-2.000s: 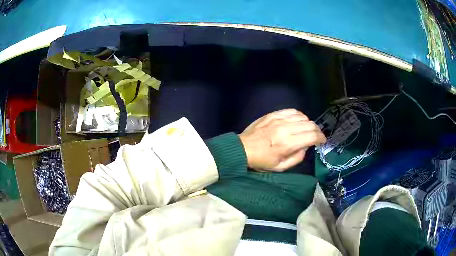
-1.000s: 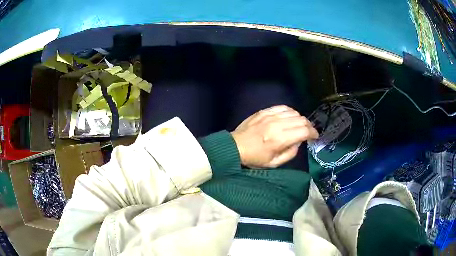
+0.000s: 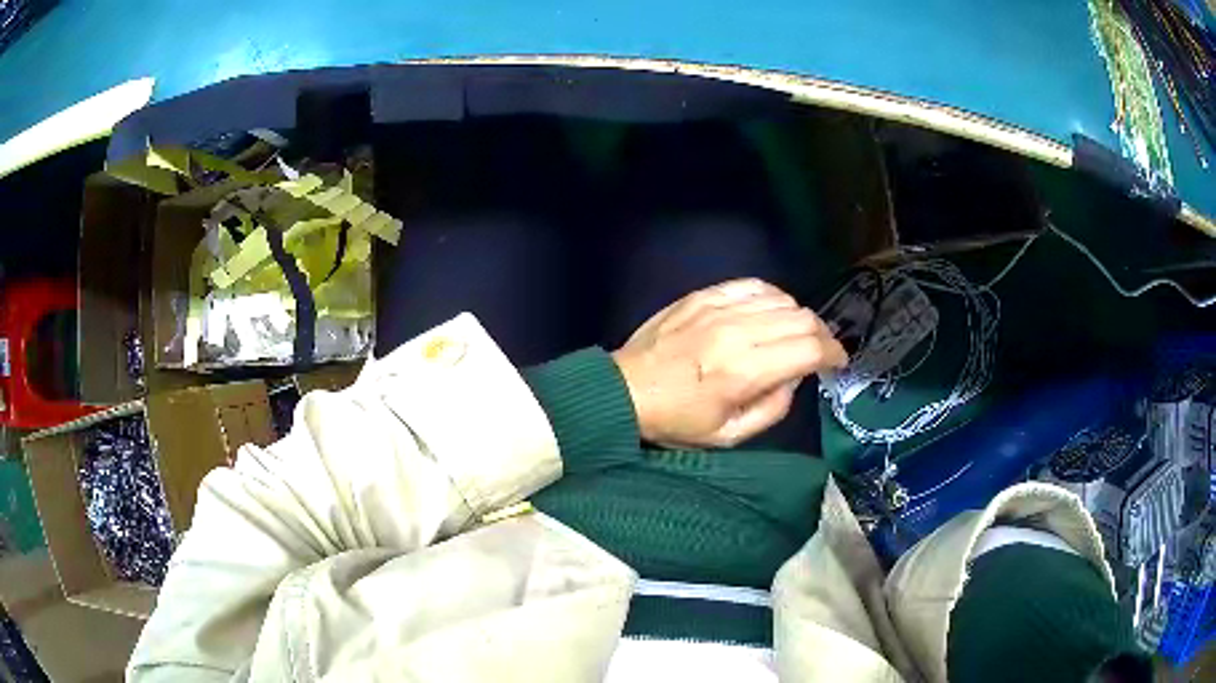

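Note:
My left hand (image 3: pixel 731 363) is bare and lies palm down over my lap, fingers together, loosely curled and pointing right. Its underside is hidden, so whether it holds anything cannot be told. My right hand is out of the picture; only the right sleeve (image 3: pixel 1034 587) with its dark green cuff shows at the lower right, cut off by the bottom edge. A coiled white-grey cable (image 3: pixel 980 350) with a dark block (image 3: pixel 896 331) lies just beyond my left fingertips, lower down under the bench.
The teal bench (image 3: pixel 600 30) crosses the top, with wire leads (image 3: pixel 1131 100) at its right. Left are a box of yellow and white scrap (image 3: pixel 167 300), a box of dark shiny parts (image 3: pixel 127 494) and a red container (image 3: pixel 51 354). Grey ribbed pads (image 3: pixel 1134 494) stand right; a white cord (image 3: pixel 1114 278) hangs above.
The whole view has shifted slightly since two seconds ago, so things sit a little further left. My left hand keeps the same pose over the lap.

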